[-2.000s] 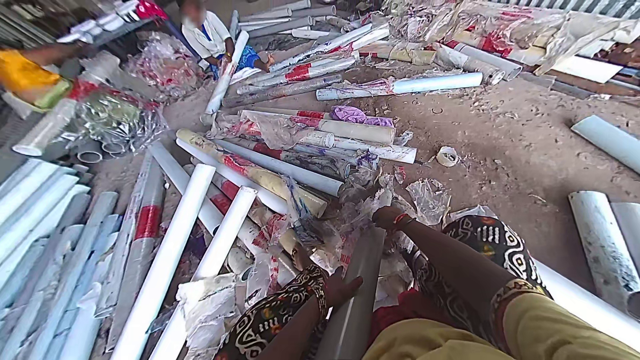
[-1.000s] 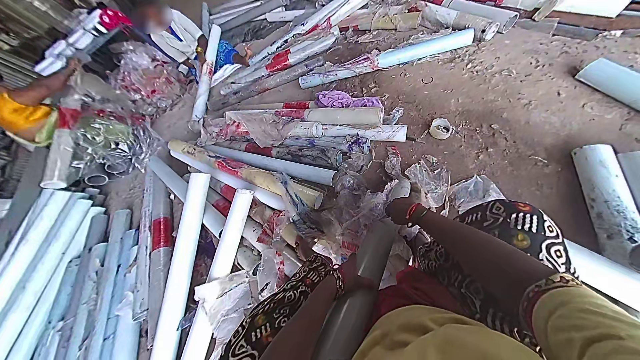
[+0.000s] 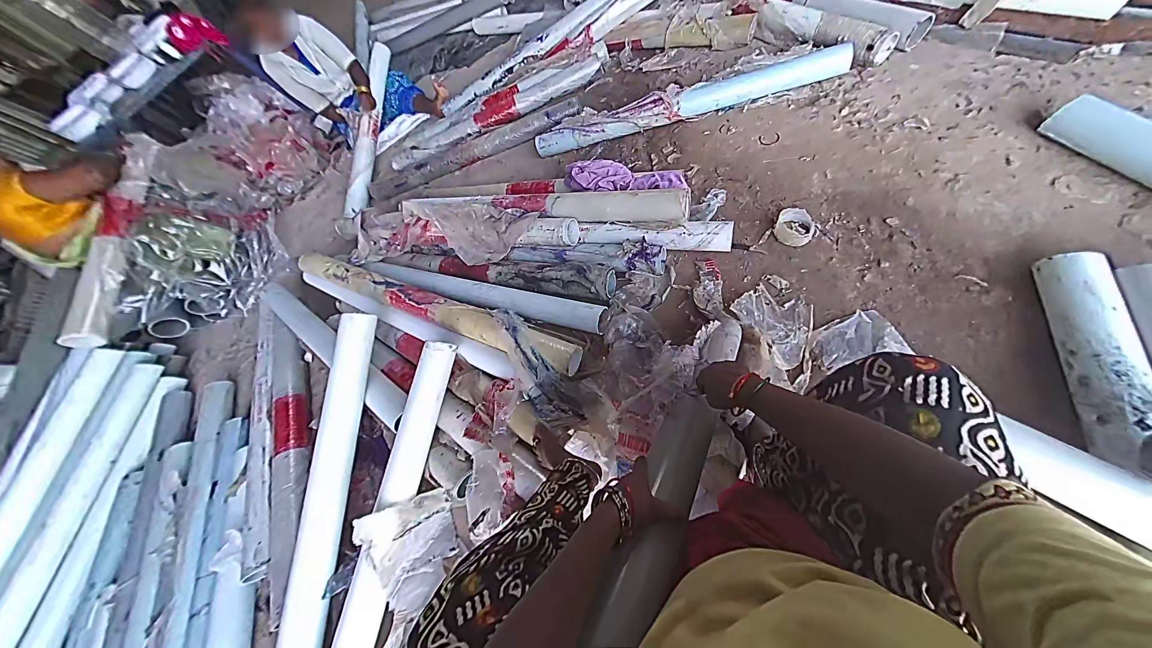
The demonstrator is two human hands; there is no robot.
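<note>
A grey plastic pipe [image 3: 677, 454] slants between my knees, its lower part against my lap. My left hand [image 3: 643, 499] is wrapped round the left side of the pipe, partly hidden in shadow. My right hand [image 3: 724, 382] is at the pipe's upper end; what its fingers hold there is hard to tell. Just beyond that hand is a light pipe end [image 3: 723, 342] among crumpled clear plastic film [image 3: 774, 315]. More torn film [image 3: 652, 396] lies left of the pipe, over and beside other pipes.
White pipes [image 3: 333, 468] and a stack of pale pipes [image 3: 81, 468] lie at the left. Film-wrapped pipes [image 3: 558, 207] spread ahead, near a tape roll [image 3: 794, 227]. Large pipes [image 3: 1093, 351] lie at the right. One person [image 3: 310, 63] sits at the upper left; another person's arm [image 3: 72, 184] shows at the left edge.
The grey pipe has shifted slightly between my hands, and it appears tilted differently than in the earliest frame. Both hands remain near it.
</note>
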